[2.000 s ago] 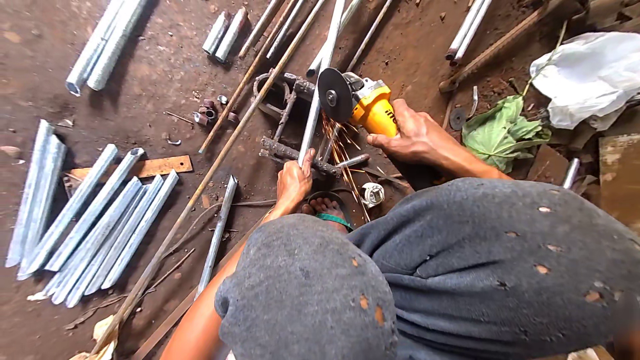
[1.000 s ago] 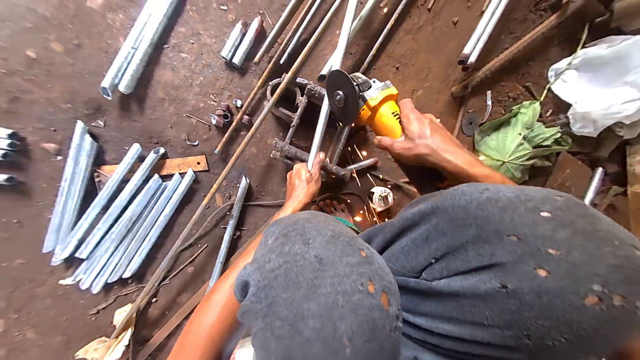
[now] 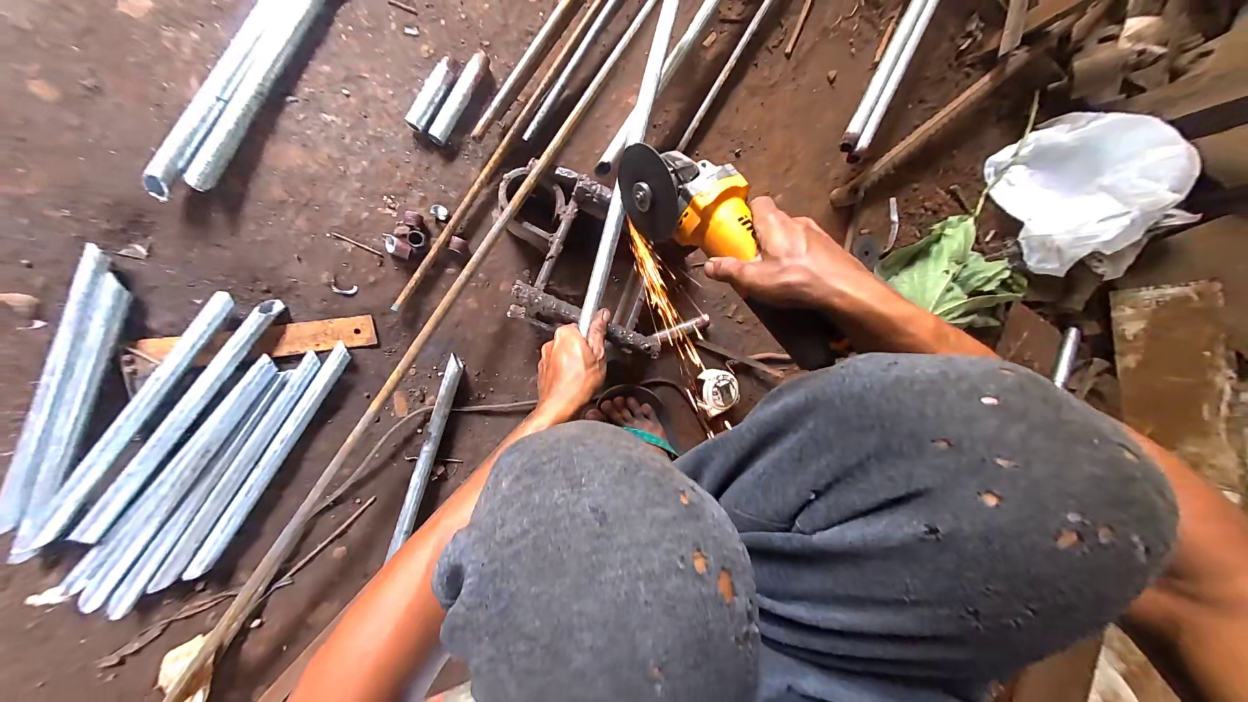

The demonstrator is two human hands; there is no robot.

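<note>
My left hand (image 3: 573,366) is closed around the near end of a long galvanized metal pipe (image 3: 606,244), which lies over a rusty metal frame (image 3: 556,239). In my right hand (image 3: 795,258) is a yellow angle grinder (image 3: 720,210). Its dark cutting disc (image 3: 648,193) stands on edge against the right side of the pipe, and orange sparks (image 3: 663,302) stream down from there toward my foot. A round white and silver object (image 3: 719,390), perhaps a tape measure, lies beside the foot.
Several cut metal pipes (image 3: 195,458) lie at the left, by a rusty flat bar (image 3: 302,336). Long thin rods (image 3: 439,317) cross the ground left of the frame. More pipes (image 3: 239,93) lie at the top. A white plastic bag (image 3: 1092,185) and a green leaf (image 3: 946,273) are at the right.
The sparks look longer and brighter than one second ago. Both hands keep their hold on the pipe and the grinder.
</note>
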